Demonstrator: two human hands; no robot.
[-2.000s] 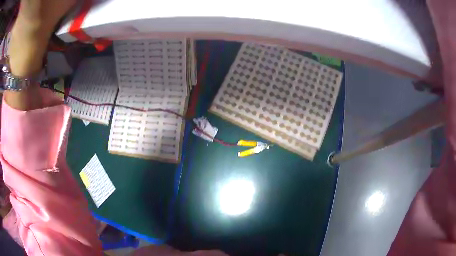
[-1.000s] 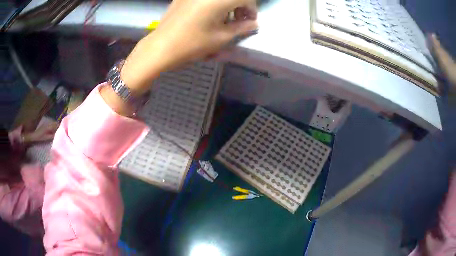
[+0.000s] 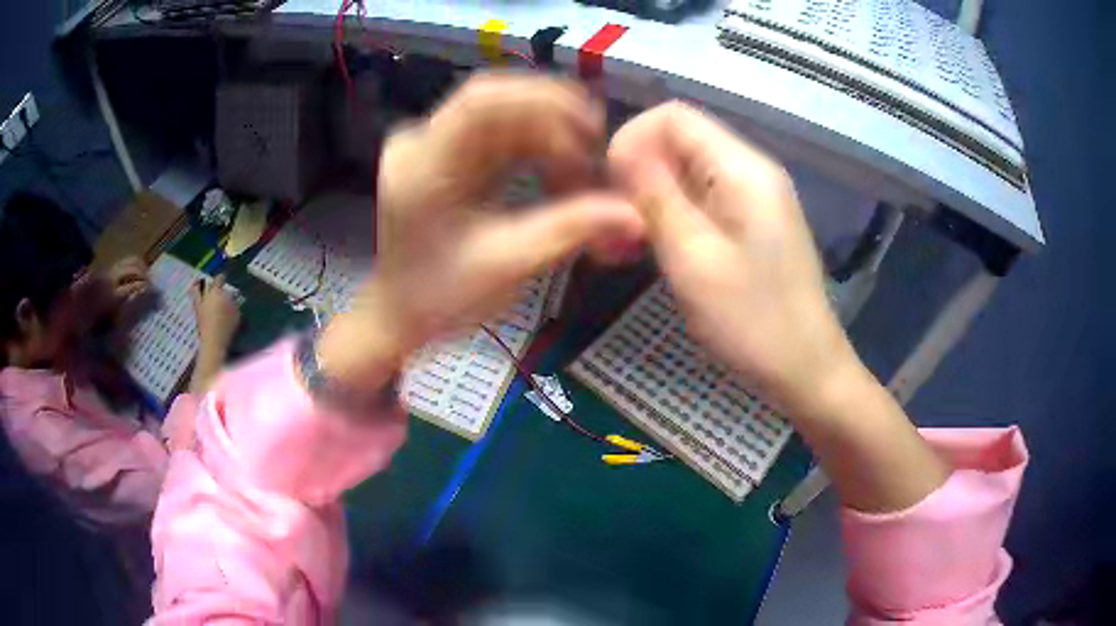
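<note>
My left hand, with a watch at the wrist, and my right hand are raised in front of the shelf edge. Their fingertips meet near the picture's middle. Both are blurred; whether they hold something small is hidden. Below my right hand lies a foam tray with rows of round-ended parts on the green mat. Behind my left hand another tray is partly covered. Pliers with yellow handles lie before the right tray.
A white tag lies beside the red cable. Stacked trays stand on the white shelf, whose edge has yellow, black and red tapes. A person in pink works at the left with a tray. A shelf support is at the right.
My right hand has come in from the right and meets my left hand. My left hand has moved lower in the picture. The view has shifted, showing more of the neighbour and shelf.
</note>
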